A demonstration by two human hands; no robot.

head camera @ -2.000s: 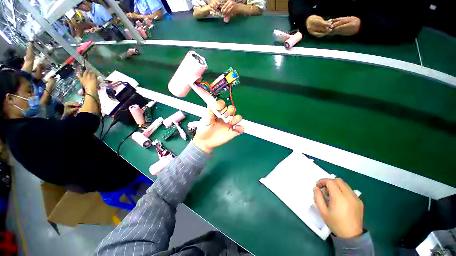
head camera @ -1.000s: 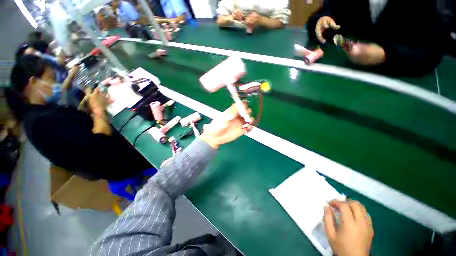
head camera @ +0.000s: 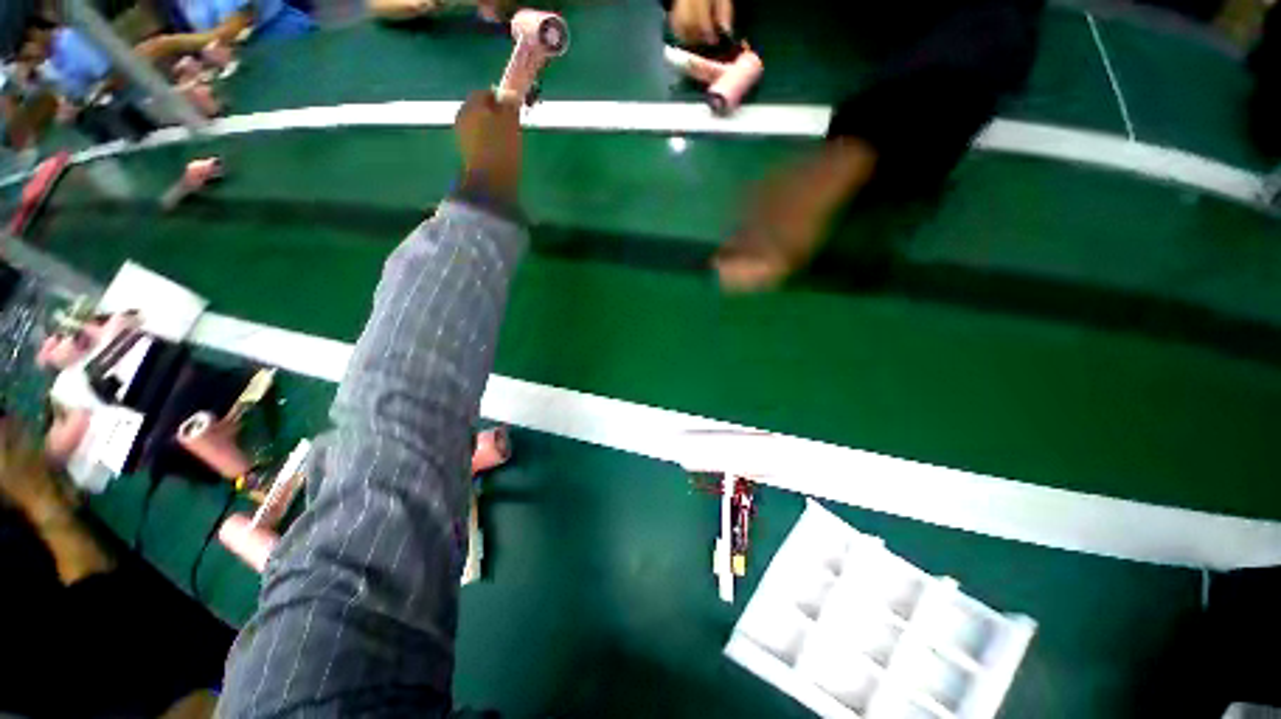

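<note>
My left arm reaches across the green conveyor. My left hand (head camera: 489,141) is at the far rail, closed around the handle of a pink hair dryer unit (head camera: 531,49), whose round barrel end faces me. Another part-assembled unit lies on the near bench by the rail; its narrow pale handle shell (head camera: 726,541) and a circuit board with red wires (head camera: 743,527) show, but its barrel is hard to make out. The white plastic tray (head camera: 843,618) with square pockets lies to its right. My right hand is not in view.
More pink units (head camera: 253,541) lie on the bench at left, partly behind my sleeve. A blurred hand (head camera: 794,211) in a dark sleeve reaches over the conveyor from the far side. Another unit (head camera: 731,77) lies by the far rail. A worker's arm (head camera: 63,534) is at left.
My left hand has moved from above the near rail to the far rail. A part-assembled unit now lies beside the tray. My right hand has left the tray and the picture. The far worker's arm has reached in.
</note>
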